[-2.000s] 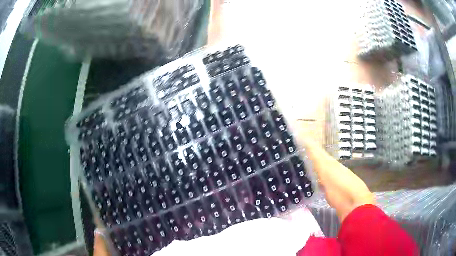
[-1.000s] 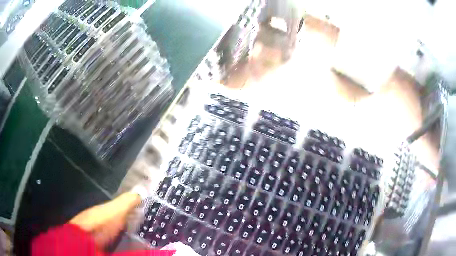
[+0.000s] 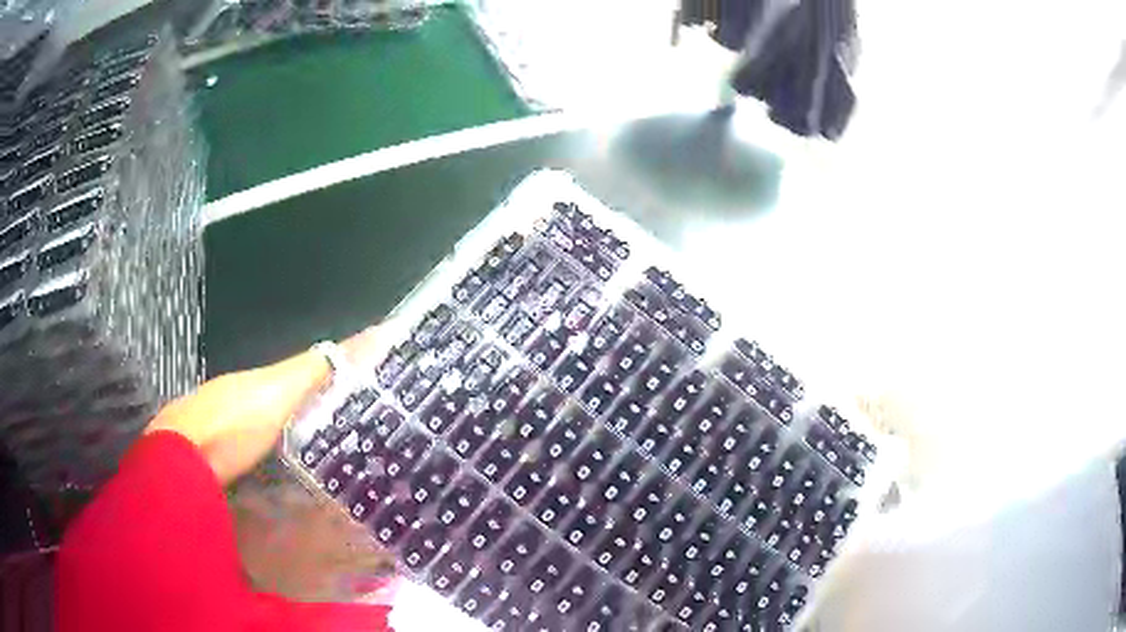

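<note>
A clear blister tray filled with rows of small black parts with pale marks is held tilted in front of my body. My left hand grips its left edge, with the fingers partly hidden behind the tray. A red sleeve covers that forearm. My right hand cannot be made out; the tray's right edge runs into white glare. The tray's lower edge is cut off by the picture's bottom.
A tall stack of clear trays stands at the left. A green surface with a pale edge strip lies beyond the held tray. A dark object shows at the top. Glare washes out the right side.
The view has swung round. The tray stack now stands at the far left, and the stacks of white-topped parts at the right have left view. The black-part tray stays held, its tilt changed.
</note>
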